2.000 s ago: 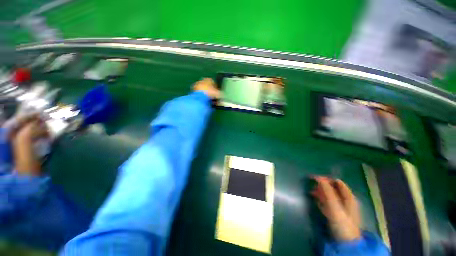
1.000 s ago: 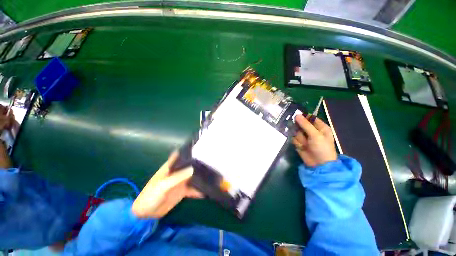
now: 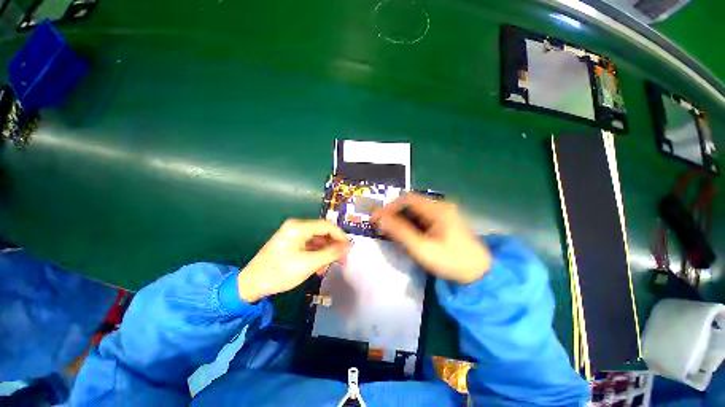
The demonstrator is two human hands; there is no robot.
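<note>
A tablet screen assembly lies upright in front of me, its board end away from me and its near end by my smock. An adhesive release sheet with a black block shows beyond the board end, partly covered by the tablet. My left hand is over the tablet's left side, fingertips pinched together; whether they hold anything is too small to tell. My right hand is over the board's right side, fingers curled, fingertips at the board. A dark tool seems to lie in it, but blur hides its tips.
More tablet assemblies lie at the upper right, with another beyond. Long black adhesive sheets lie at the right, beside a white roll and wired small parts. A blue box stands at the upper left.
The tablet was held tilted in both hands; it now lies straight on the bench against the release sheet. My left hand has moved from its lower corner up near the board.
</note>
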